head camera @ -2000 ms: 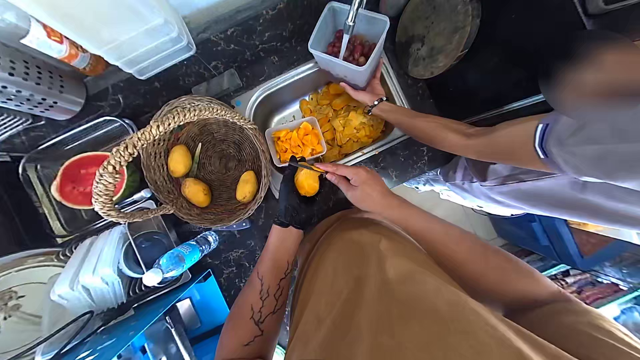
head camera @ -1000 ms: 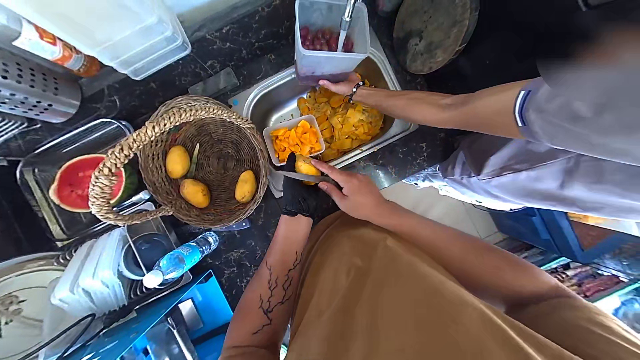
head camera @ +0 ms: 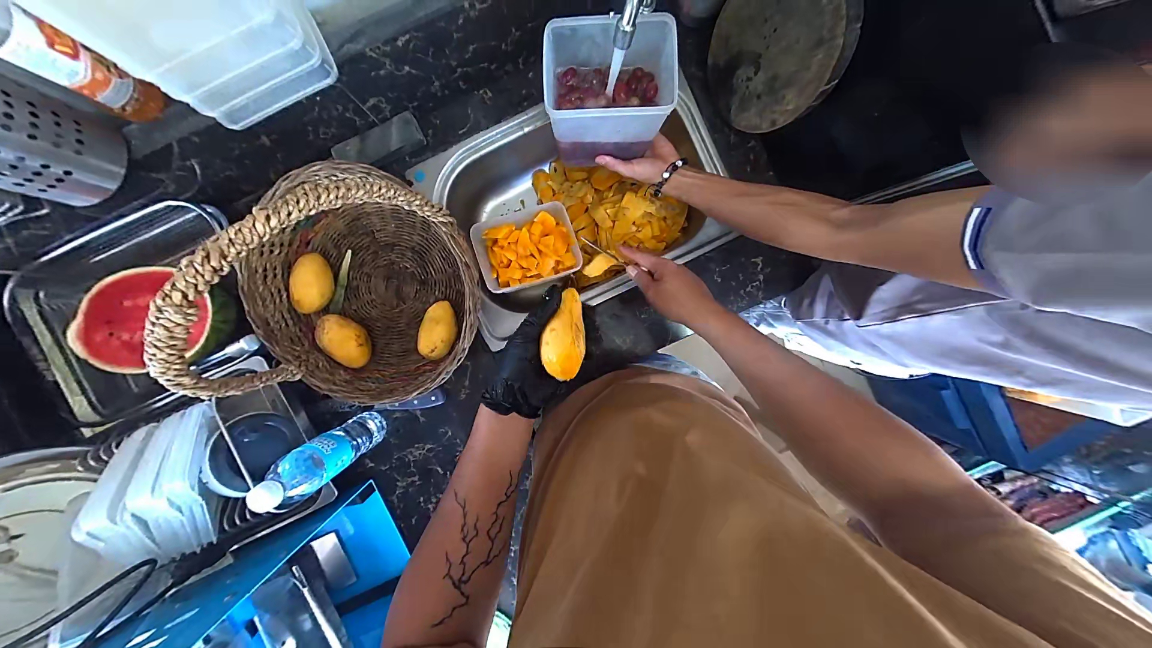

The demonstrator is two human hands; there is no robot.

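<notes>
My left hand (head camera: pixel 526 364), in a black glove, holds a peeled mango (head camera: pixel 563 337) in front of the sink's near edge. My bare right hand (head camera: pixel 670 286) grips a thin knife (head camera: pixel 601 250), its blade over the peels, with a slice of mango peel (head camera: pixel 601 265) near it. A plastic tub of cut mango pieces (head camera: pixel 531 248) sits at the left part of the steel sink (head camera: pixel 495 175). Mango peels (head camera: pixel 634 211) fill the sink's right side. Left of my hands, a wicker basket (head camera: pixel 396 243) holds several whole mangoes (head camera: pixel 343 340).
A co-worker's hand (head camera: pixel 646 166) supports a plastic container of grapes (head camera: pixel 611 54) under the running faucet (head camera: pixel 627 27). A cut watermelon (head camera: pixel 126 317) rests in a tray at left. A water bottle (head camera: pixel 319 461) lies beside plastic lids (head camera: pixel 148 486). A round board (head camera: pixel 774 63) stands behind.
My right hand and the knife have moved away from the mango, right over the peels. More of the mango shows in my left hand. The co-worker's grape container has shifted under the faucet.
</notes>
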